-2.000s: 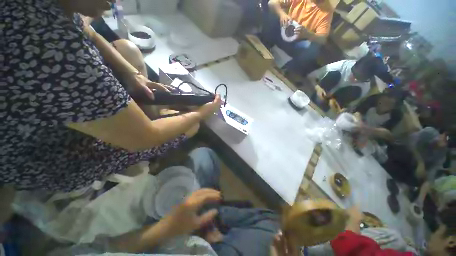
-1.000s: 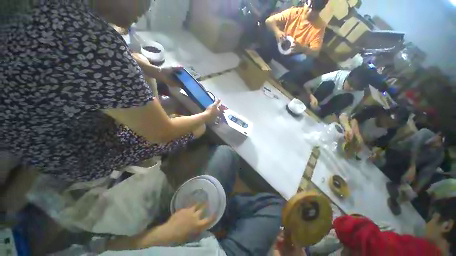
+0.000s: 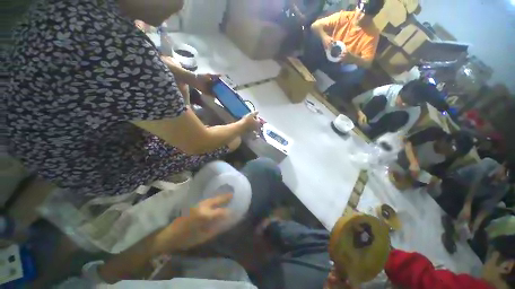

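Observation:
My left hand [image 3: 206, 217] reaches in from the lower left, its fingers over the face of a blurred white round housing [image 3: 240, 189] held above the jeans-clad legs. My right hand [image 3: 334, 280], mostly cut off by the bottom edge, holds a yellow round housing [image 3: 347, 251] upright by its lower rim. The yellow housing has a dark part in its centre. The grip behind both discs is hidden.
A person in a patterned dress at left holds a mirror dash cam [image 3: 231, 100] over a retail box [image 3: 276, 137]. A brown carton [image 3: 296, 82], white bowl [image 3: 343, 123], clear bags and another yellow housing [image 3: 388, 216] are on the white table [image 3: 316, 169]. A red sleeve [image 3: 429, 271] is close at right.
My left hand went from beside the white housing onto it, and both have risen. The yellow housing has turned more face-on. The other person's dash cam has turned its bluish screen into view.

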